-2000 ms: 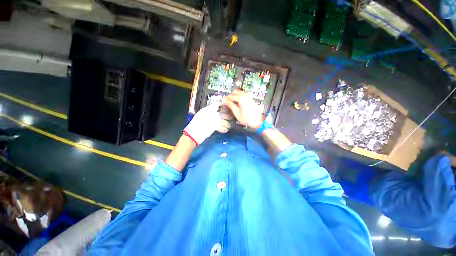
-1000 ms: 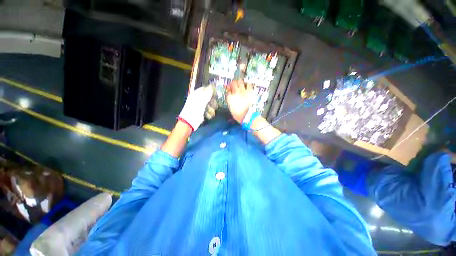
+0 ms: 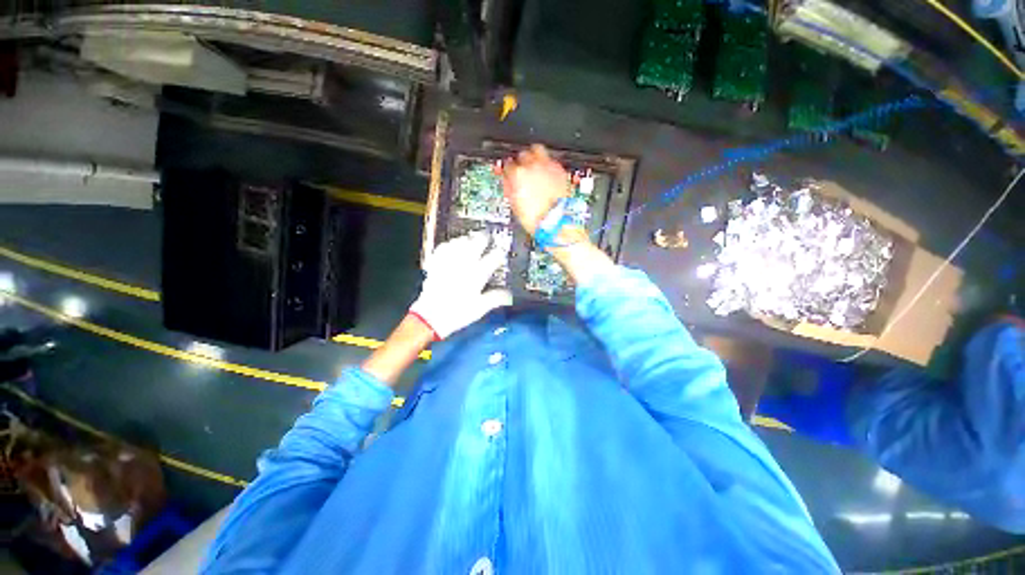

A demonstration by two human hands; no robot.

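Note:
The dark board carrier (image 3: 622,191) lies on the bench in front of me with circuit boards (image 3: 481,191) in its sections, pale green with white and silver parts. My right hand (image 3: 538,193), bare with a blue wrist strap, is over the upper middle of the carrier, fingers at the boards. My left hand (image 3: 461,283), in a white glove with a red cuff edge, lies at the carrier's lower left, over part of a board. Whether either hand holds a small part cannot be told.
A pile of silver metal parts (image 3: 804,258) lies on cardboard (image 3: 927,294) at right. A small brass-coloured object (image 3: 671,239) lies between pile and carrier. Green boards (image 3: 671,51) lie at the far side. A black cabinet (image 3: 219,264) stands left. A person's blue sleeve (image 3: 944,421) is at right.
My right hand has moved up the carrier, away from my body. My left hand has moved from the carrier's edge onto its lower left part, fingers more spread. The lower right board now shows.

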